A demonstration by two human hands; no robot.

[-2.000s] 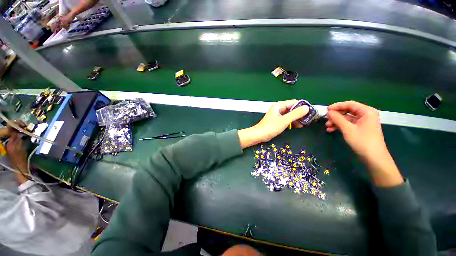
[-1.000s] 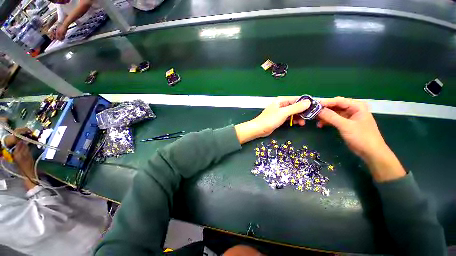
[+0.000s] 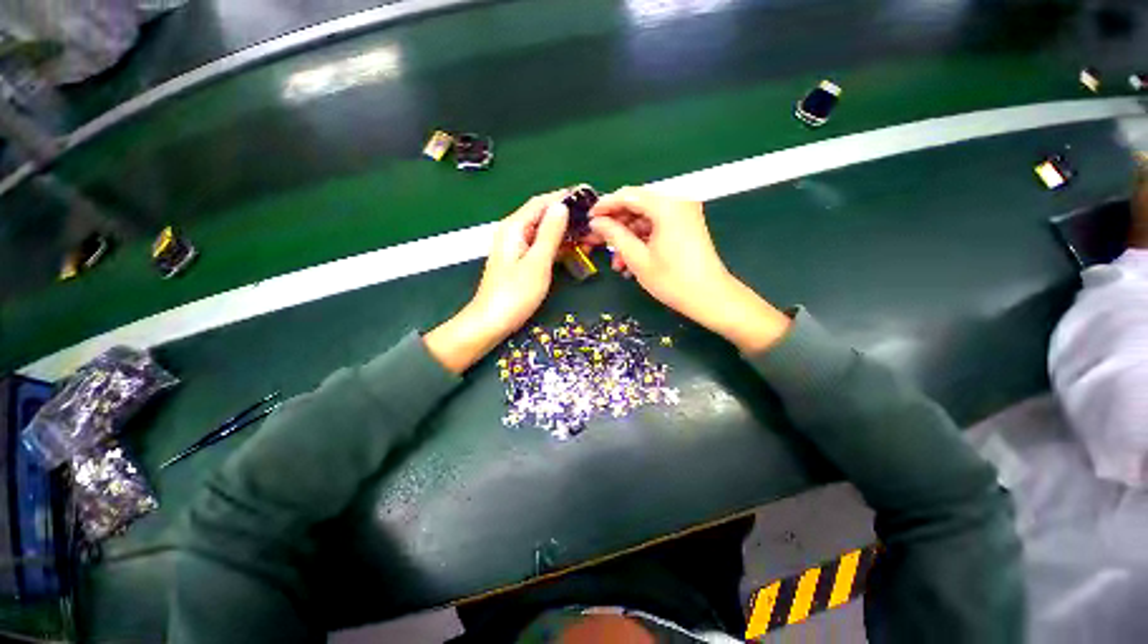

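Note:
My left hand (image 3: pixel 523 260) grips a small black watch housing (image 3: pixel 579 211) at its left side, above the white strip's near edge. My right hand (image 3: pixel 657 242) is at the housing's right side, thumb and fingertips pinched against it; whether they hold a tiny part is hidden. A yellow module (image 3: pixel 579 262) hangs just below the housing. A loose pile of small white-silver and dark parts with yellow spots (image 3: pixel 585 377) lies on the green worktop below my hands.
The conveyor (image 3: pixel 315 176) beyond the white strip (image 3: pixel 416 255) carries several spaced units (image 3: pixel 473 152). Tweezers (image 3: pixel 220 430) and plastic parts bags (image 3: pixel 101 400) lie left, beside a blue box (image 3: pixel 28 503). A neighbour's white sleeve (image 3: pixel 1108 365) and a dark pad (image 3: pixel 1093 233) are right.
The view has turned right, so hands and pile appear further left. The housing has been turned; the yellow module now shows below it. My right fingers now pinch at its face.

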